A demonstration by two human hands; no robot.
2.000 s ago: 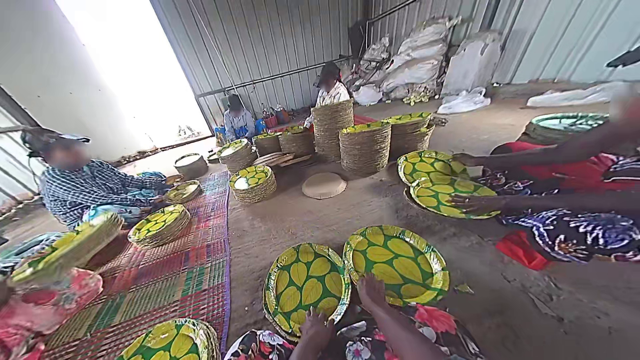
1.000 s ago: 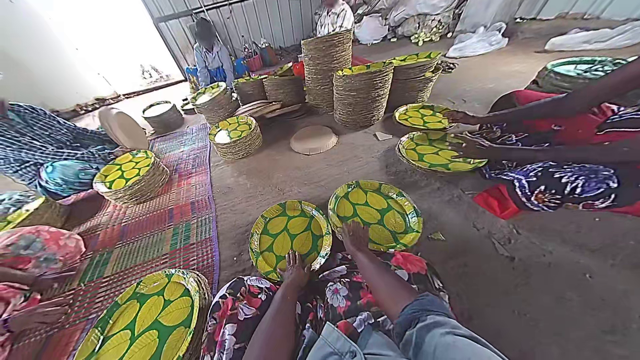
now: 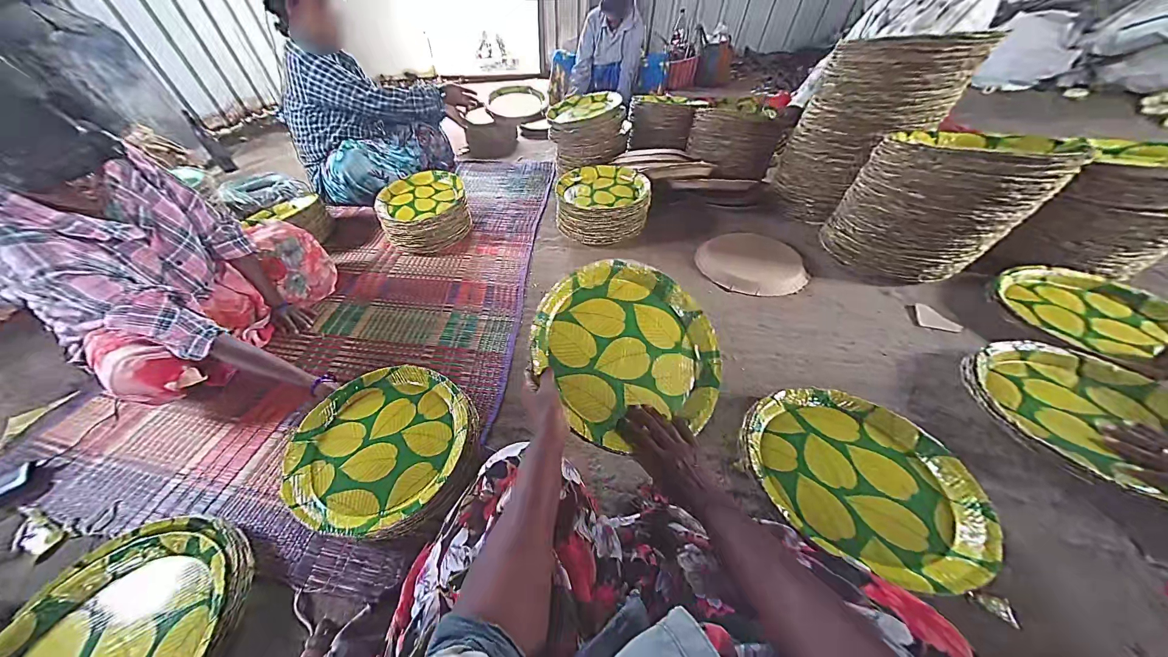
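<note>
A round plate with a yellow leaf pattern on green is tilted up in front of me, between my hands. My left hand grips its lower left rim. My right hand lies with spread fingers against its lower right part; whether those fingers grip it I cannot tell. To the right, a low stack of like plates rests on the ground. On the left, a taller stack stands at the mat's edge, with a co-worker's hand at its rim.
A woven mat covers the left floor, where people sit. Tall plate stacks stand at the back right. A brown disc lies ahead. Another person's hand touches a plate stack at right. One more stack is at lower left.
The view has swung left. The plate at my left hand, flat on the ground earlier, is now raised and tilted. My right hand has moved from the right plate onto this one.
</note>
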